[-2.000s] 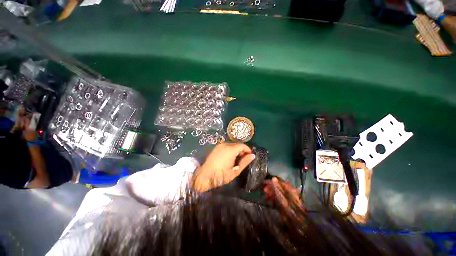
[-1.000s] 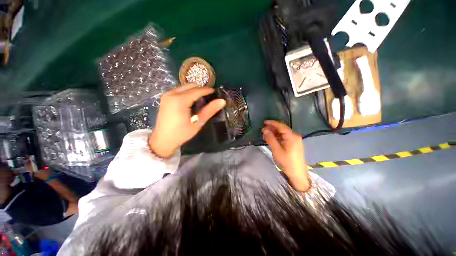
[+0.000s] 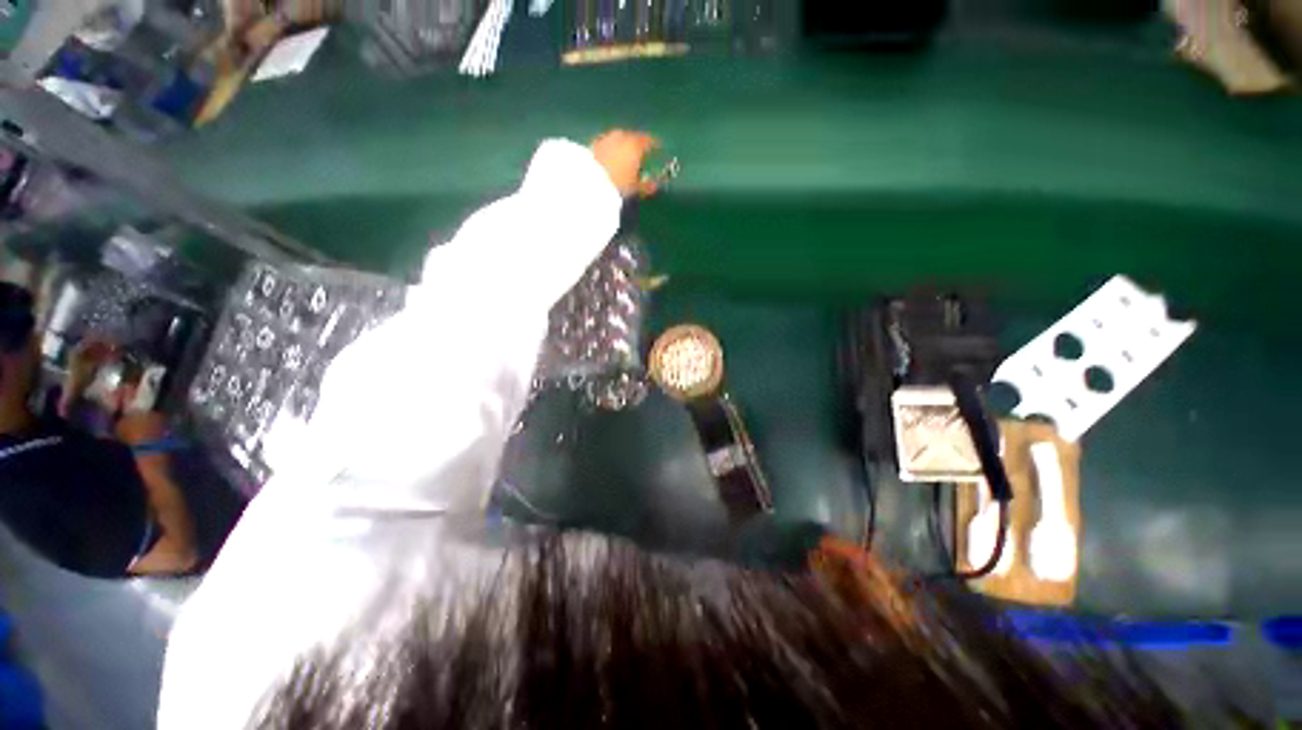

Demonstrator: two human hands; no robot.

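Note:
My left hand (image 3: 626,160) is stretched far out over the green bench, its fingertips at a few small silvery parts (image 3: 670,173); a grip on them cannot be made out. My white sleeve covers part of the blister tray (image 3: 607,311) and the ring parts (image 3: 617,389) in front of it. The round tub of small whitish parts (image 3: 685,361) stands right of the tray. A dark box with a grille, apparently the fume extractor fan (image 3: 734,464), is just in front of the tub. My right hand (image 3: 857,573) is low, blurred and mostly hidden behind hair.
A black soldering stand (image 3: 928,342) with a pale square tray (image 3: 942,435) is at the right. Beside it lie a white plate with holes (image 3: 1097,357) and a brown board with white pieces (image 3: 1054,506). Another clear tray (image 3: 271,350) and a person (image 3: 86,492) are at the left.
My left hand has moved from beside the fan forward across the bench to the small parts. My right hand is now mostly hidden. The view has swung back up towards the bench's far side.

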